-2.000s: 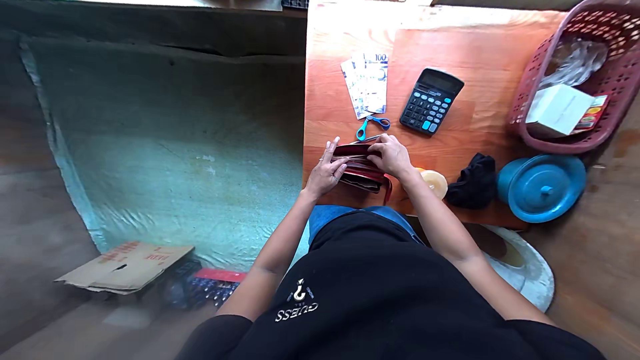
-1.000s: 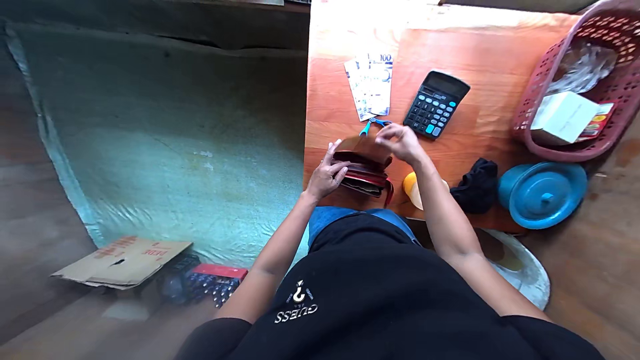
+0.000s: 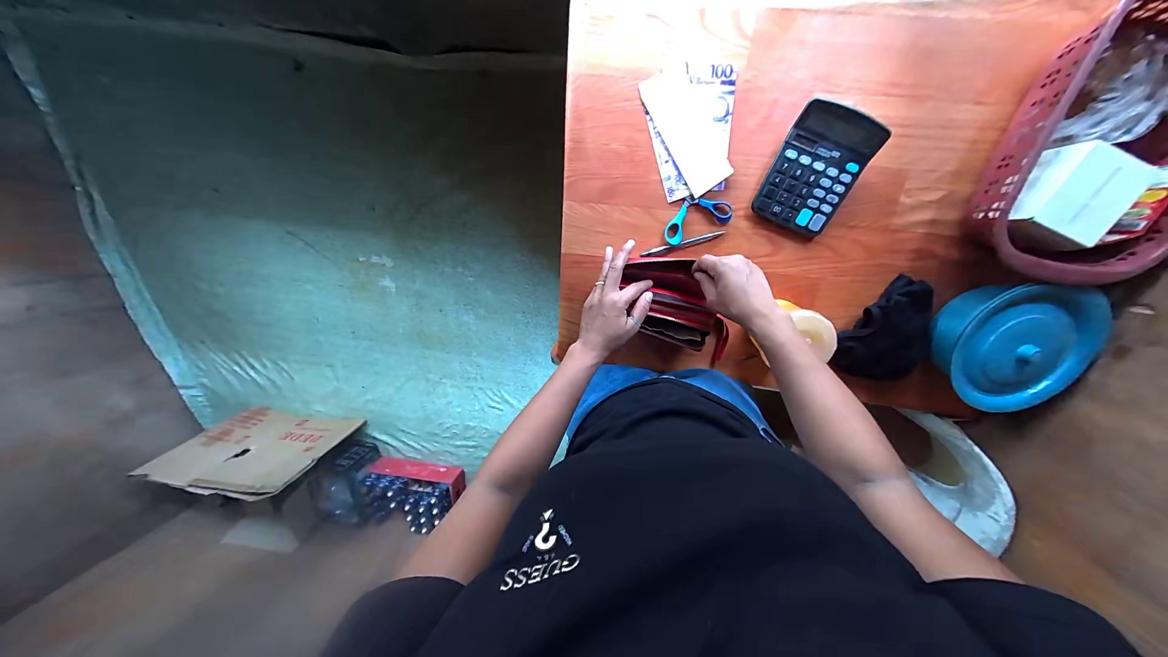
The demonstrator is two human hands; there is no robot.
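Note:
A red wallet point(image 3: 680, 306) with several compartments lies spread apart at the near edge of the wooden table. My left hand point(image 3: 616, 306) holds its left side, fingers reaching over the inner pocket. At the upper right of the wallet, my right hand point(image 3: 735, 285) pinches its far edge between thumb and fingers. Just beyond the wallet lie a pen point(image 3: 684, 244) and scissors with blue and teal handles point(image 3: 698, 217). A pale slip of paper point(image 3: 686, 132) rests over banknotes point(image 3: 723, 87), touching or close to the scissors. To their right is a black calculator point(image 3: 819, 169).
A pink plastic basket point(image 3: 990, 196) holding a white box point(image 3: 1081, 193) and clear plastic stands at the right. Nearer are a blue lidded container point(image 3: 1022, 347), black cloth point(image 3: 890, 328) and a yellow round container point(image 3: 812, 333) beside my right forearm. A cardboard box point(image 3: 255, 449) sits at lower left.
A pale slip now lies over the banknotes, where the earlier frames show only notes. My right hand has come back to the wallet's edge after being raised above its right side.

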